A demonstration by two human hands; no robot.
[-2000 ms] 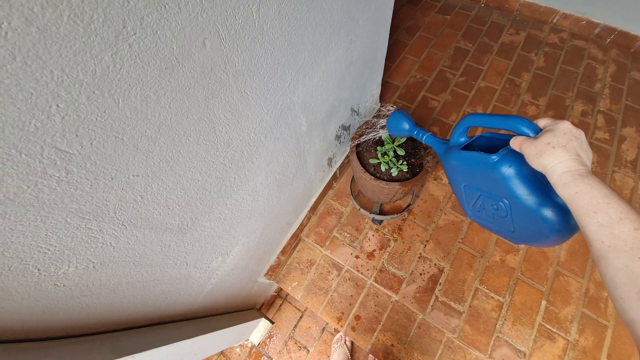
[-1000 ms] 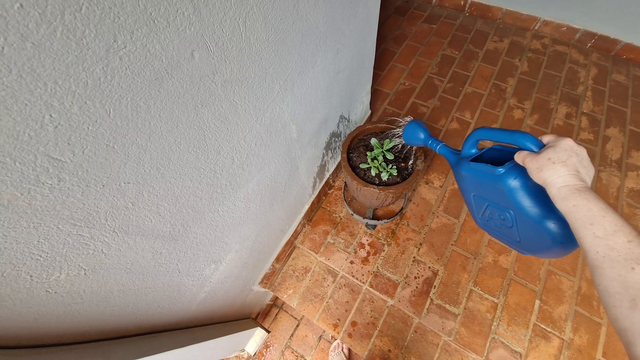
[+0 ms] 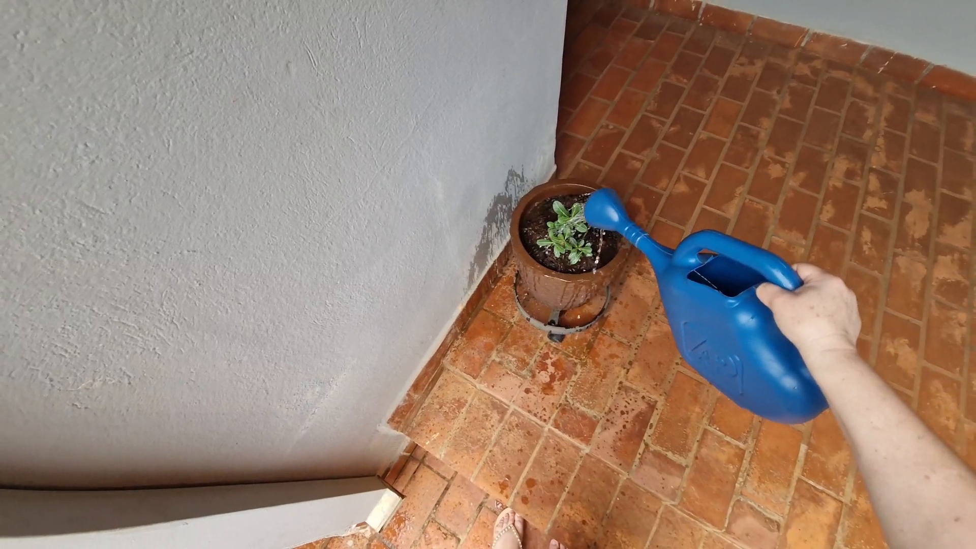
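My right hand (image 3: pixel 817 309) grips the rear of the handle of a blue plastic watering can (image 3: pixel 743 343), tilted with its spout toward the left. The can's sprinkler head (image 3: pixel 605 210) hangs over the right part of a round brown plant pot (image 3: pixel 560 286), and thin streams of water fall from it. A small green leafy plant (image 3: pixel 566 232) grows in dark soil in the pot. The pot rests in a metal ring stand (image 3: pixel 560 329) on the floor. My left hand is out of view.
A textured white wall (image 3: pixel 267 229), with a damp patch (image 3: pixel 499 217) beside the pot, fills the left side. The brick-tile floor (image 3: pixel 762 457) is spotted with water. A low white ledge (image 3: pixel 191 518) lies at the lower left; a sandaled foot (image 3: pixel 507 530) shows at the bottom edge.
The sprinkler head was over the pot's back rim two seconds ago, then by its right side; it now hangs farther over the soil. The damp patch on the wall has grown.
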